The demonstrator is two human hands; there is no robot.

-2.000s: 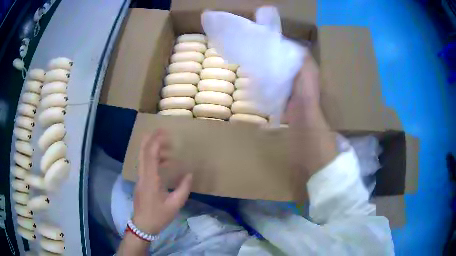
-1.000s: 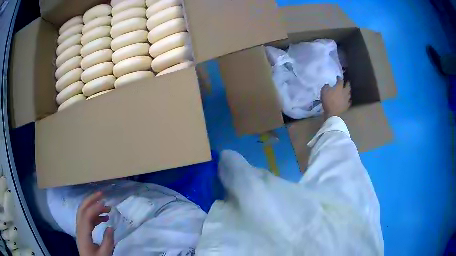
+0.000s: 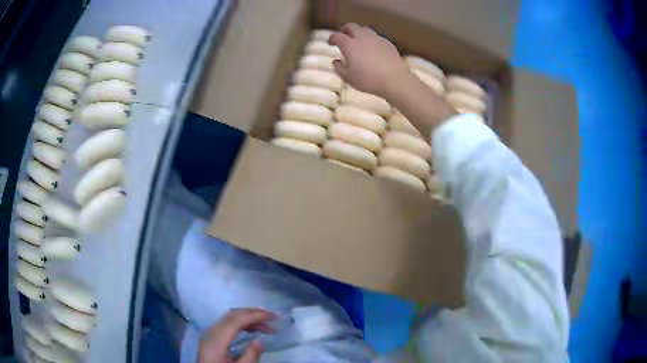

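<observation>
Cream housings stand on edge in packed rows inside a large open brown carton. My right hand reaches over the carton to its far left part, fingers bent down at the top of the left rows. Whether it grips a housing cannot be told, as the hand hides its contact. My left hand is low in the picture over my lap, fingers apart and slightly curled, holding nothing visible.
A bench with a pale sheet runs along the left, bearing two uneven rows of cream housings. Part of a second carton shows at the right behind my sleeve. Blue floor lies to the right.
My right hand has left the white bag in the second carton and moved over the housings in the large carton. The view has turned back left, showing more of the bench.
</observation>
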